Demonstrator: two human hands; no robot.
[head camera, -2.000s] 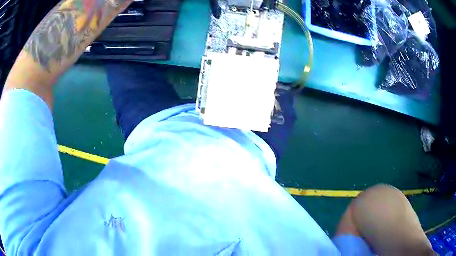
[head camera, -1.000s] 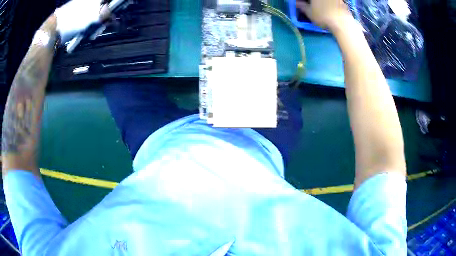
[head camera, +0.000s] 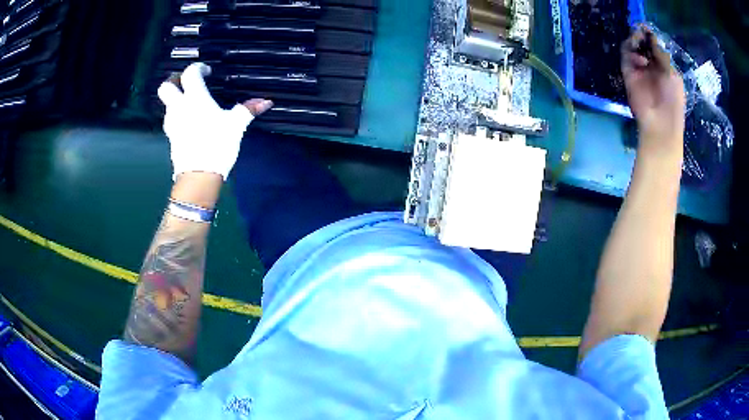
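My left hand (head camera: 203, 127), in a white glove with bare fingertips showing, is over the near edge of the black parts tray (head camera: 349, 86). Its thumb and fingers are spread around the left end of the nearest tubular unit (head camera: 291, 111); whether it touches the unit is unclear. More black units with silver ends lie in rows beyond it. My right hand (head camera: 653, 78) is bare and raised at the right edge of the blue parts bin (head camera: 567, 57), its fingertips closed on a small dark piece (head camera: 646, 38).
The metal assembly fixture (head camera: 443, 98) stands between tray and bin, with a cream-white plate (head camera: 494, 193) at its near end. A yellowish air hose (head camera: 567, 107) curves on its right. Clear plastic bags (head camera: 708, 123) lie beyond my right hand. More units are at far left.
The view has shifted left. My left hand no longer holds the unit it carried and is at the tray's near row. My right hand has come up from the bin with a small dark piece.
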